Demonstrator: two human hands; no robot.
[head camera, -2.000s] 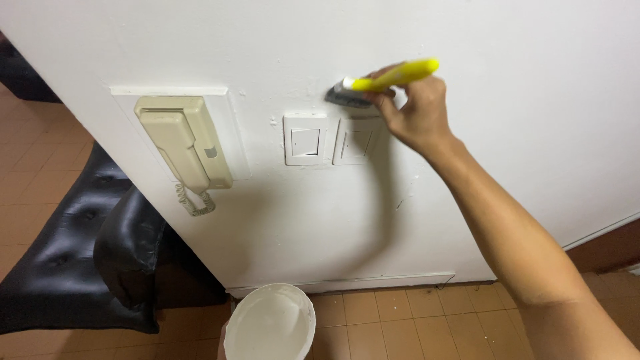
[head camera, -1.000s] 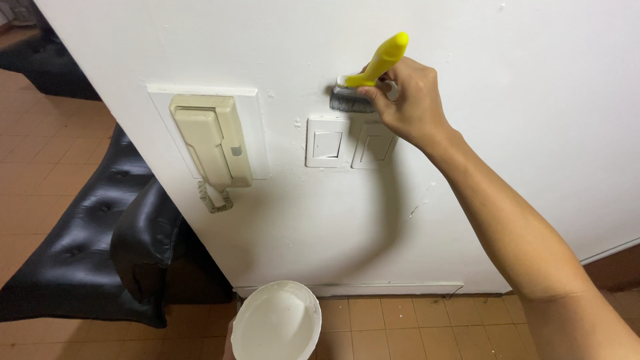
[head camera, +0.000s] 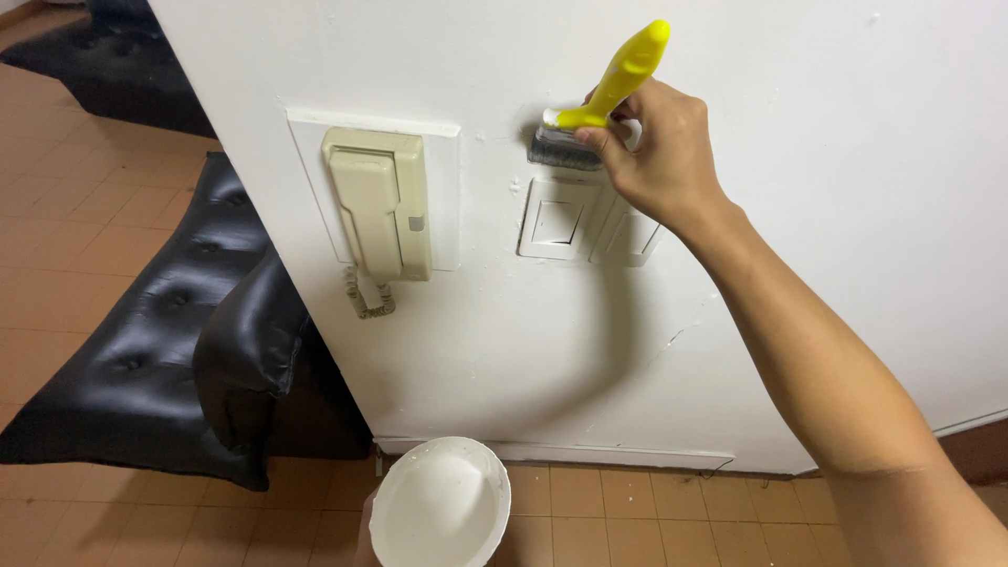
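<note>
My right hand grips a paintbrush with a yellow handle, which points up. The brush's dark bristles rest against the white wall just above two white switch plates. At the bottom, my left hand is mostly hidden behind a round white container that it holds. White paint lies inside the container. A beige intercom handset with a coiled cord hangs on the wall left of the switches.
A black tufted leather seat stands left of the wall's edge, with another black seat behind it. A white baseboard runs above the brown tiled floor. Fine cracks mark the wall below the switches.
The brush handle has swung from nearly level to upright in my right hand, and the bristles stay above the switches. The view has shifted slightly left.
</note>
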